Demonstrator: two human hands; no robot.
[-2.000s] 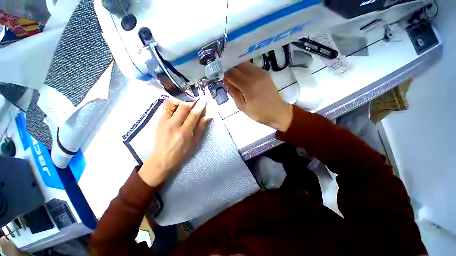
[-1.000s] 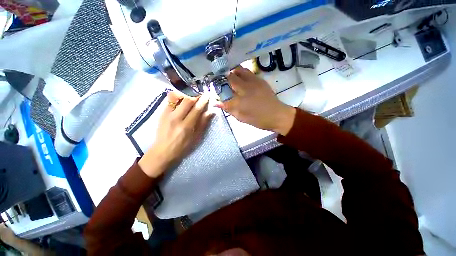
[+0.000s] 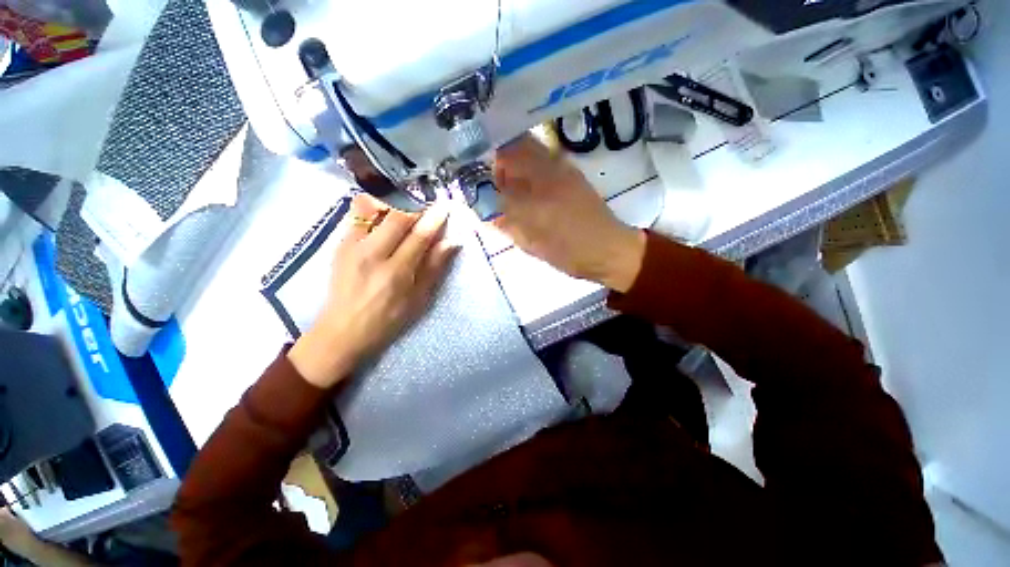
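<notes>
A garment panel (image 3: 443, 377) with its pale side up lies on the table and hangs over the front edge. Dark trim (image 3: 290, 315) runs along its left part. My left hand (image 3: 377, 271) lies flat on the panel, fingertips beside the presser foot (image 3: 449, 183). My right hand (image 3: 554, 210) is at the right of the foot, slightly blurred, fingers bent; a small yellowish thing (image 3: 543, 134) shows behind it. Whether it holds anything cannot be told. The white sewing machine (image 3: 598, 66) with a blue stripe stands over the panel's far end.
Black scissors (image 3: 601, 124) and black snips (image 3: 703, 100) lie under the machine arm. Speckled fabric (image 3: 172, 100) and a rolled pale piece (image 3: 166, 282) are at the left. Another machine (image 3: 44, 404) stands at the far left, with part of a person's arm below it.
My right hand moved down and left near the foot, then slightly back up. My left hand stays on the panel. The whole view shifted a little.
</notes>
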